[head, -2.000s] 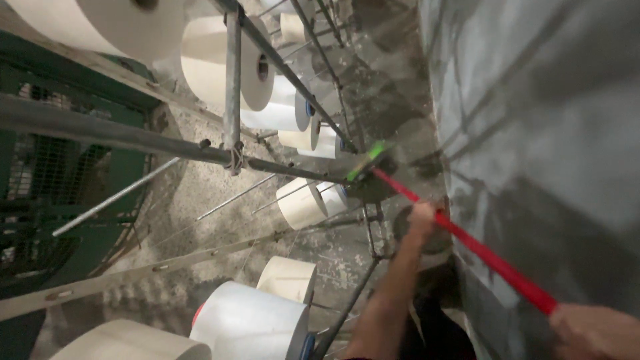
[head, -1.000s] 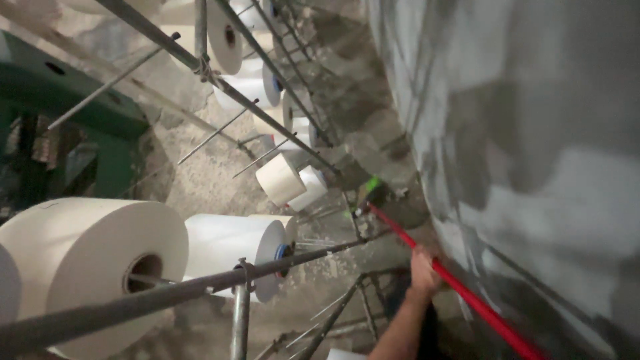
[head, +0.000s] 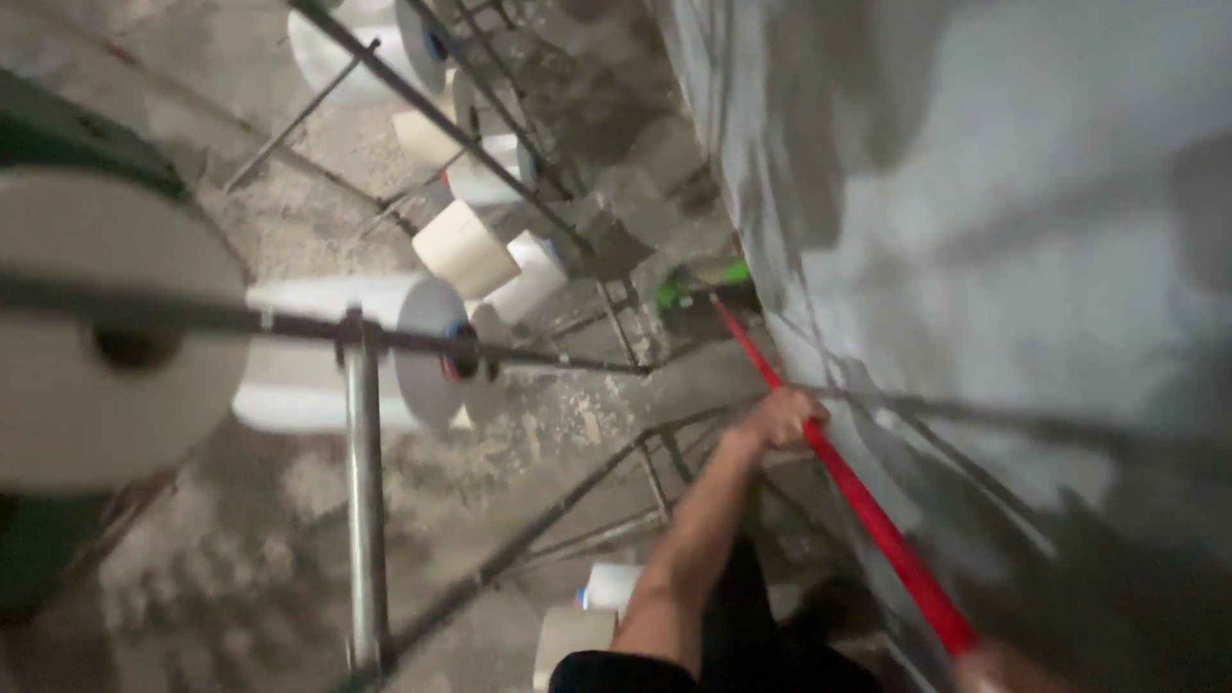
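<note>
My left hand [head: 787,419] grips the red handle [head: 885,529] of a floor broom partway along its length. At the lower right edge my right hand [head: 1006,672], blurred and partly cut off, is closed around the handle's upper end. The green and dark broom head [head: 703,286] rests on the concrete floor [head: 568,414], close to the foot of the grey wall [head: 1020,241]. A corner of a metal rack frame [head: 640,369] stands just left of the broom head. The bristles cannot be made out clearly.
Large cream [head: 106,414] and white yarn packages [head: 318,404] sit along the rack on the left. Smaller packages [head: 465,248] are farther along. An upright metal post [head: 366,500] and a slanting rail [head: 539,525] border the narrow aisle; green machinery [head: 77,135] shows at the left.
The broom head has moved from beside the rack foot toward the wall. My right hand, out of view one second ago, shows again at the lower right. The view has shifted along the rack.
</note>
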